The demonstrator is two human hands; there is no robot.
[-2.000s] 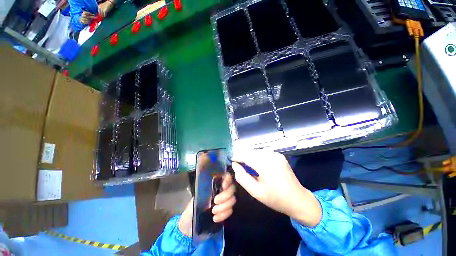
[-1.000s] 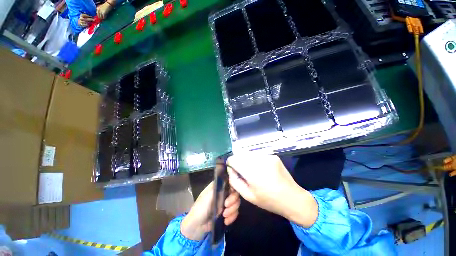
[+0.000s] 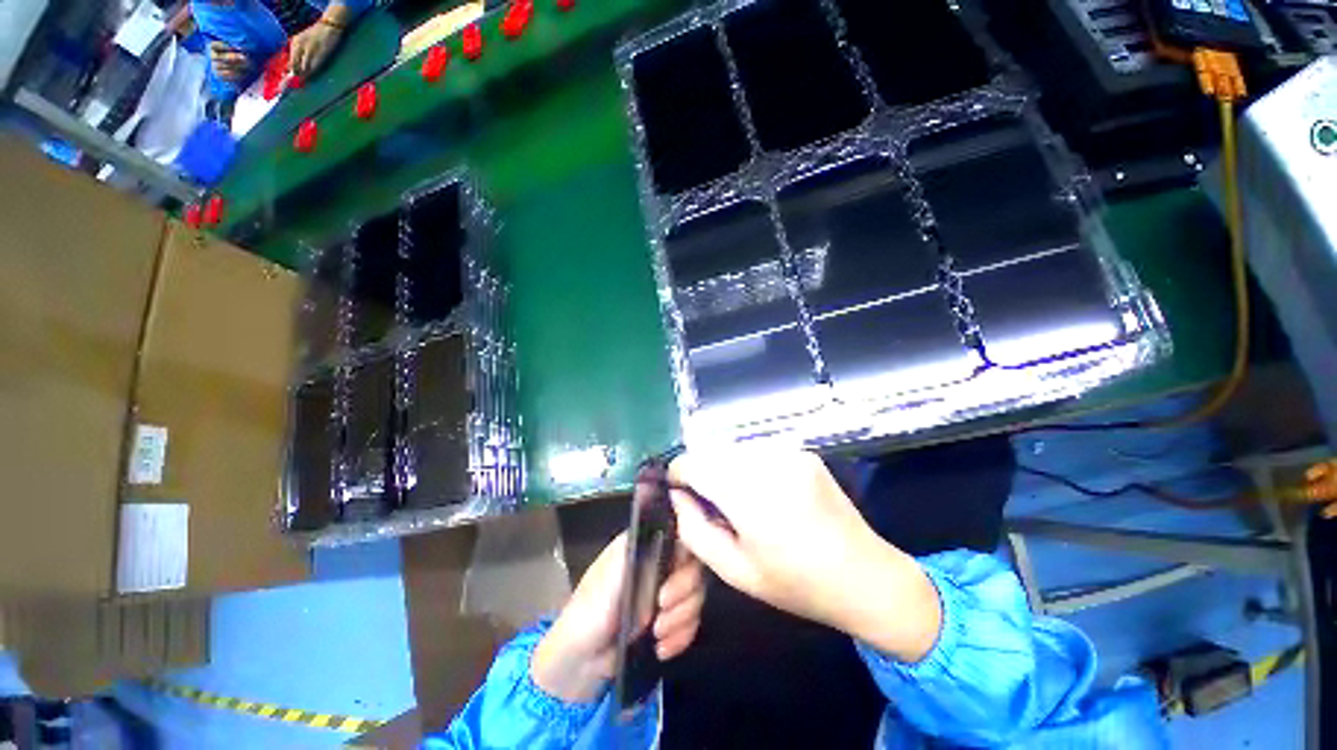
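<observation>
A display screen (image 3: 642, 593) is held nearly edge-on over my dark lap, just below the bench edge. My left hand (image 3: 628, 615) grips it along its lower half, fingers on the right side. My right hand (image 3: 792, 539) is at the screen's top end, with thumb and fingertips pinched around a small dark thin tool (image 3: 701, 506), mostly hidden by the fingers. Whether the tool touches the screen cannot be told.
A clear right tray (image 3: 916, 393) with black screens lies on the green bench (image 3: 569, 315). A left tray stack (image 3: 496, 425) stands beside brown cartons (image 3: 220, 396). A grey machine (image 3: 1298, 205) and orange cable (image 3: 1235, 264) are right. Another person's hands (image 3: 315, 47) are at upper left.
The screen has turned from its face showing to nearly edge-on, and my right fingertips have closed in on its top end. The small red parts have shifted along the far side.
</observation>
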